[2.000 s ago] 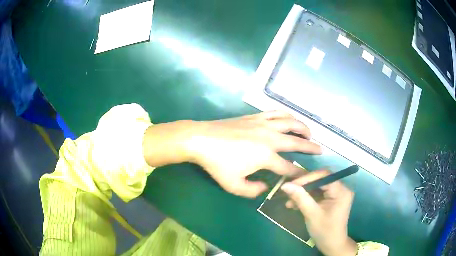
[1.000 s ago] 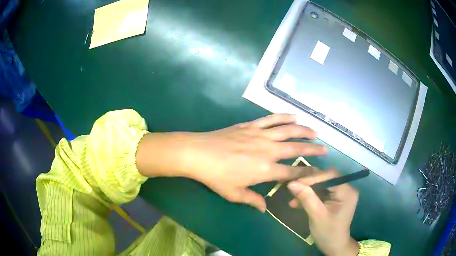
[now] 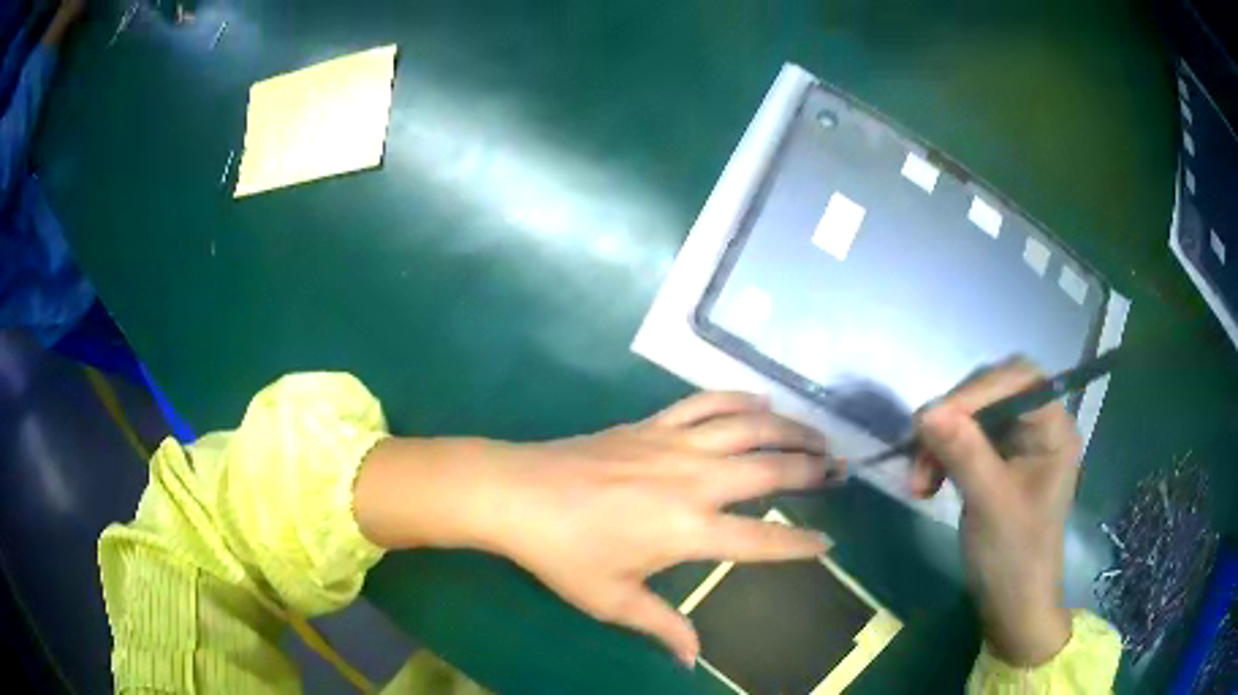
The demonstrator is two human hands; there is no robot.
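A grey panel with pale squares lies tilted on a white sheet at centre right. A small black sheet with a cream border lies nearer me. My left hand is spread flat, fingers apart, its thumb and a finger at the black sheet and its other fingertips near the white sheet's lower edge. My right hand grips dark tweezers over the panel's lower edge, the tip close to my left fingertips. The tip is blurred, and any part in it cannot be made out.
A cream card lies at upper left. A heap of dark slivers sits at right, by a blue rim. Another panel is cut off at the right edge. Part of a person in blue shows at far left.
My right hand has moved with the tweezers from the black sheet up and right to the panel's lower edge. The black sheet is now more exposed. The whole view has shifted slightly.
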